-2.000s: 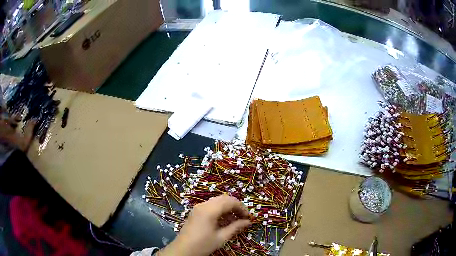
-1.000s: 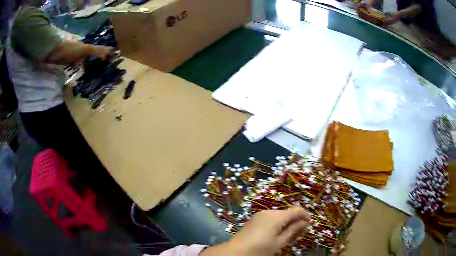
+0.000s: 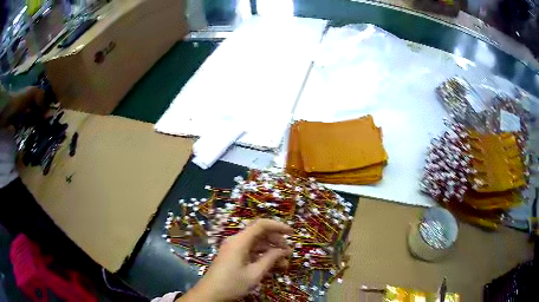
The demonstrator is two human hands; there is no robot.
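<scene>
My left hand (image 3: 245, 259) is over the near part of a large loose pile of short wire leads with white plug ends (image 3: 319, 218). Its fingers are curled and blurred; whether a lead is between them cannot be told. A shiny amber flexible circuit panel (image 3: 408, 294) is cut off by the bottom edge, with a slim dark metal tip (image 3: 443, 289) over it and another thin tool tip (image 3: 372, 289) at its left. My right hand is not in view.
Bare amber panels (image 3: 343, 147) are stacked behind the pile. Wired panels (image 3: 499, 162), bagged leads (image 3: 508, 118) and a round tub of silvery bits (image 3: 433, 234) are at right. Left are cardboard (image 3: 112, 177), a large carton (image 3: 118, 53) and another person's arm (image 3: 20, 103). White boards (image 3: 248, 76) lie behind.
The view swung left, then back right, bringing the tub, wired panels and work panel back in. My left hand stays over the lead pile, its fingers now more curled than a second ago.
</scene>
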